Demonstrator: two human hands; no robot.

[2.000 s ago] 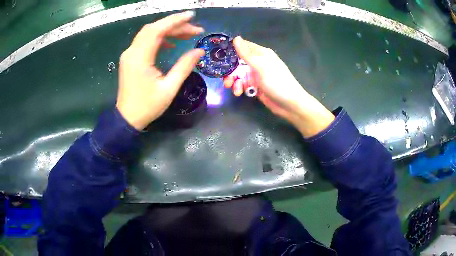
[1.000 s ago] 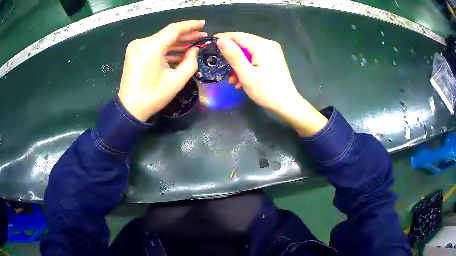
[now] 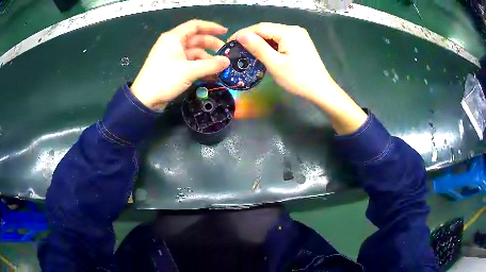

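The LED board assembly (image 3: pixel 242 71) is a round dark-blue board with components and a central ring, held above the bench. My right hand (image 3: pixel 285 56) grips its upper right edge. My left hand (image 3: pixel 184 64) has its thumb at the board's left edge, the other fingers spread above. The base shell (image 3: pixel 208 111), a black round cup with a small central ring, stands on the bench just below and left of the board. A pale greenish coin-like part (image 3: pixel 202 93) sits at the shell's upper edge. A red lead wire (image 3: pixel 224 88) runs from it to the board. Orange and bluish light falls beside the shell.
The dark-green bench sheet (image 3: pixel 346 122) has a pale metal rail (image 3: pixel 383 26) along its far edge. A small yellowish scrap (image 3: pixel 256 184) lies near the front edge. A clear plastic bag (image 3: pixel 473 103) is at the right. Blue plastic items (image 3: pixel 459 179) stand beyond the bench.
The board has tilted and shifted slightly right. The base shell, partly hidden before, now shows its open inside with the greenish part and red wire. The glow changed from blue-purple to orange and bluish.
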